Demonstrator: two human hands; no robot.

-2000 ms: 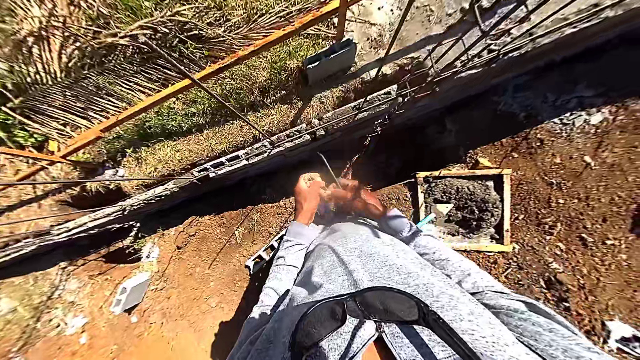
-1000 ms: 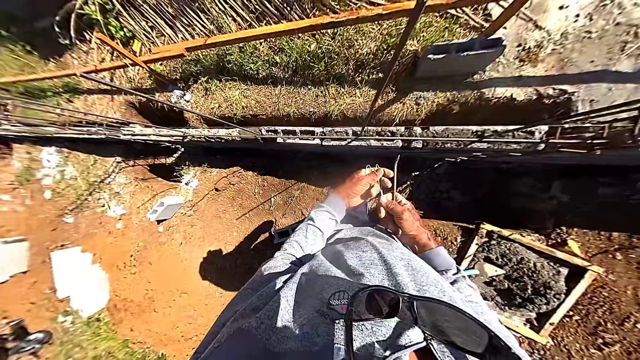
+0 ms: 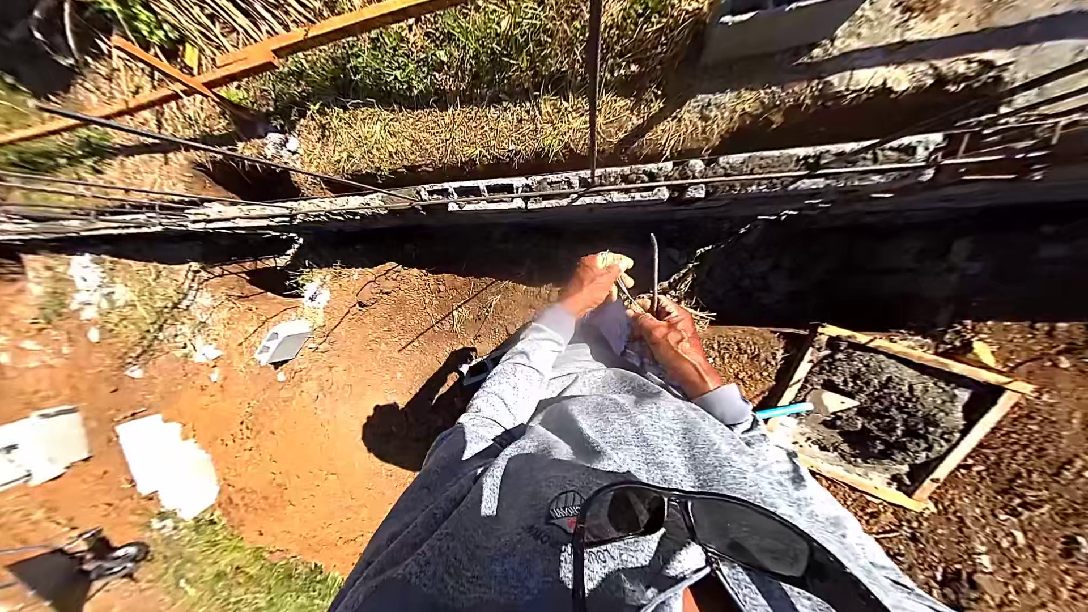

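My left hand and my right hand are close together in front of my chest, just this side of the block wall's shaded face. Between them runs a thin strand, wire or cord, with the left fingers closed on one end of it. A short metal rod stands up out of the right hand's fingers. Whether the strand is wound on the rod is too small to tell. Beyond the hands lies the top of the concrete block wall, with long rebar along it.
To the right, a wood-framed tray holds grey mortar and a trowel with a blue handle. A concrete block and white pieces lie on the dirt at left. An upright bar and an orange timber are beyond the wall.
The view has swung and come closer to the wall. Both hands remain near each other; the left is now slightly farther from the right than one second ago.
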